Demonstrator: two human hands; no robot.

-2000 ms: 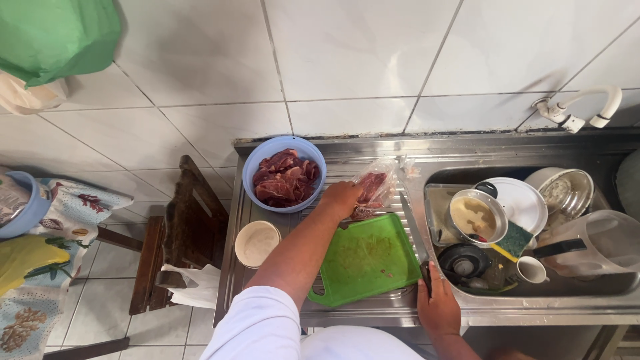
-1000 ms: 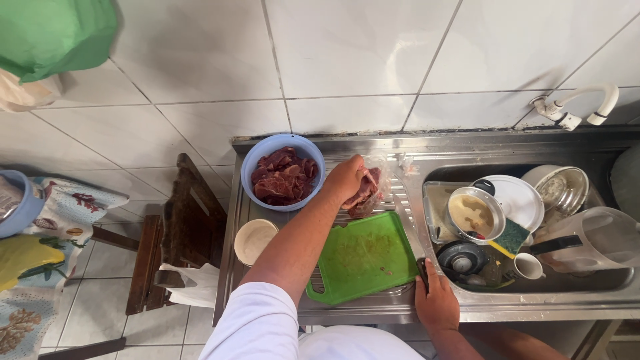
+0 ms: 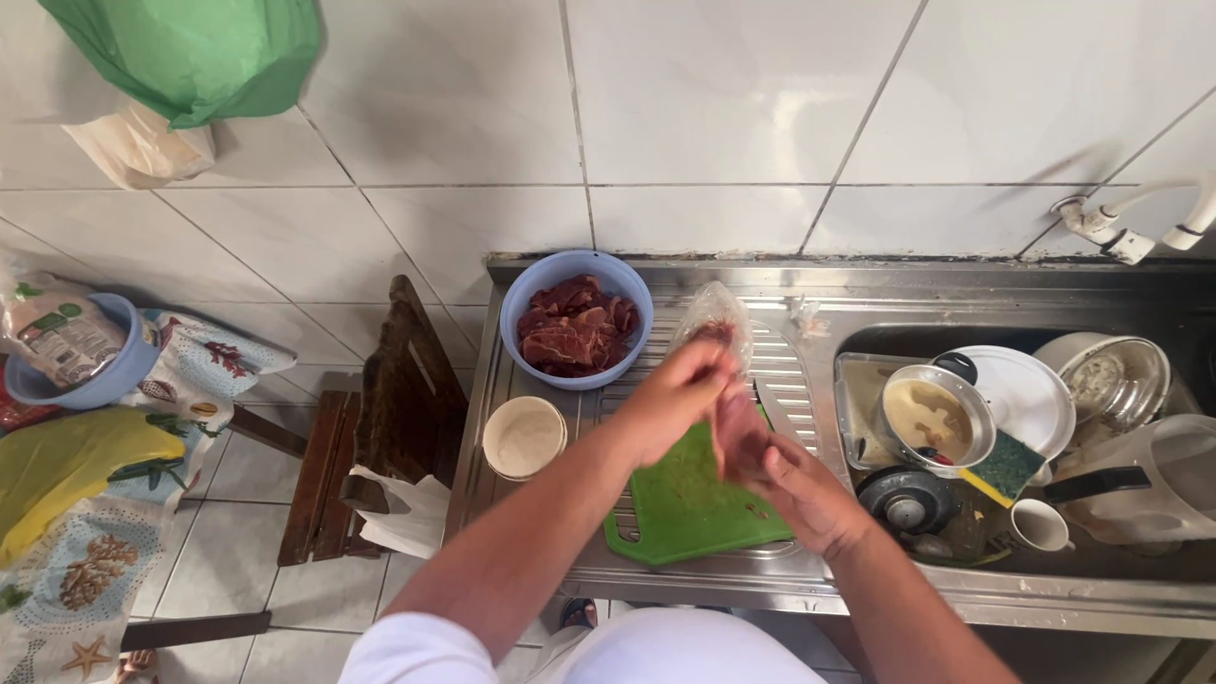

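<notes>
Above a green cutting board (image 3: pixel 703 503), a slice of raw red meat (image 3: pixel 739 432) hangs between my two hands. My left hand (image 3: pixel 679 394) grips its upper end, and my right hand (image 3: pixel 807 489) holds its lower end. Behind my left hand a clear plastic bag (image 3: pixel 717 309) with reddish contents lies on the ribbed steel drainboard. A knife (image 3: pixel 774 413) rests by the board's upper right edge, its handle not visible. Raw meat pieces (image 3: pixel 578 328) fill a blue plastic bowl (image 3: pixel 534 366) at the back left.
A round pale container (image 3: pixel 524 437) stands left of the board. The steel sink (image 3: pixel 879 337) at right holds a pot of murky liquid (image 3: pixel 936 418), a sponge (image 3: pixel 1005 467), a mug (image 3: pixel 1040 524) and a clear pitcher (image 3: pixel 1159 475). A wooden chair (image 3: pixel 408 380) stands at left.
My right hand has let go of the knife and moved from the counter's front edge up to the meat. My left hand has brought the meat over the board.
</notes>
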